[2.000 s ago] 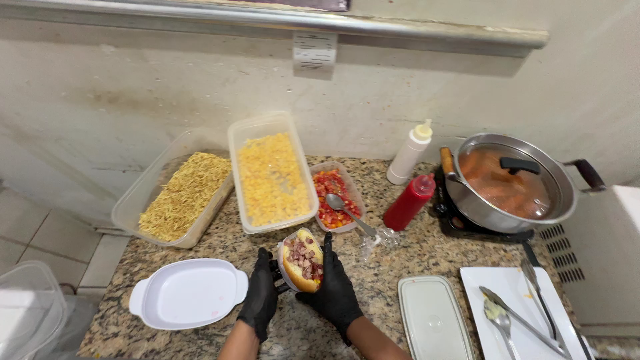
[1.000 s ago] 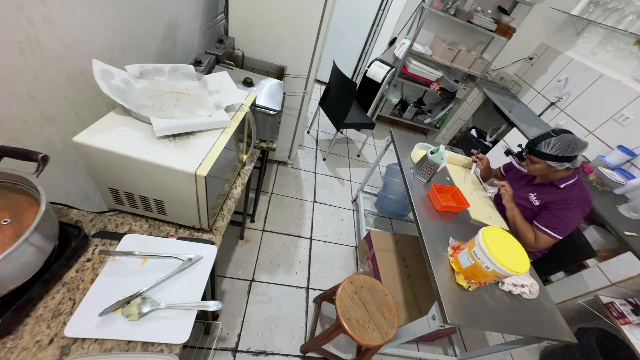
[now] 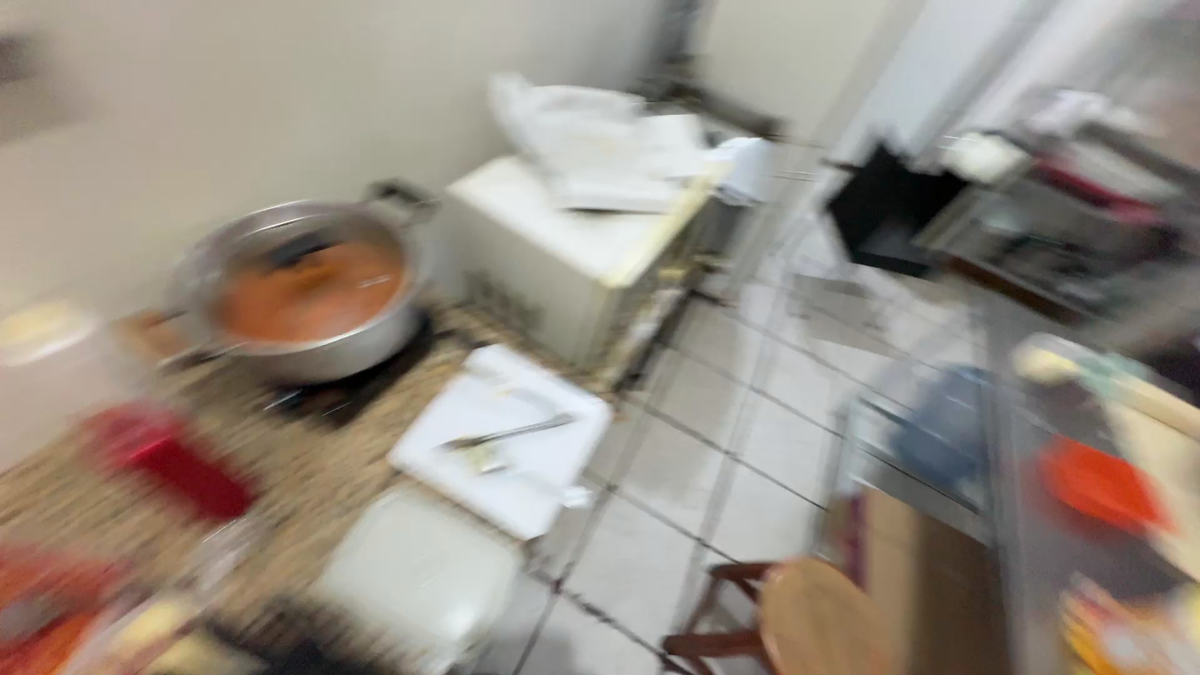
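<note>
The view is badly blurred. At the bottom left edge, part of a black-gloved hand (image 3: 291, 647) shows beside a pale yellow bun (image 3: 169, 642); which hand it is and its grip cannot be made out. Further left is the container of red chopped food (image 3: 47, 600). A red squeeze bottle (image 3: 178, 464) stands on the granite counter, with a whitish bottle (image 3: 52, 375) behind it. Right of the glove lies a pale container lid (image 3: 422, 572), next to a white cutting board (image 3: 506, 441) that carries metal utensils.
A lidded pot of orange-red food (image 3: 309, 291) sits on a black burner (image 3: 366, 375). Beyond it is a microwave (image 3: 562, 253) topped with white paper (image 3: 609, 150). Across the tiled floor stand a wooden stool (image 3: 816, 619), a black chair (image 3: 891, 211) and a metal table (image 3: 1012, 450) with an orange basket (image 3: 1102, 483).
The view swung right to the room and is now partly back over the counter. Two seconds ago both gloved hands held the filled bun; one second ago neither hand showed.
</note>
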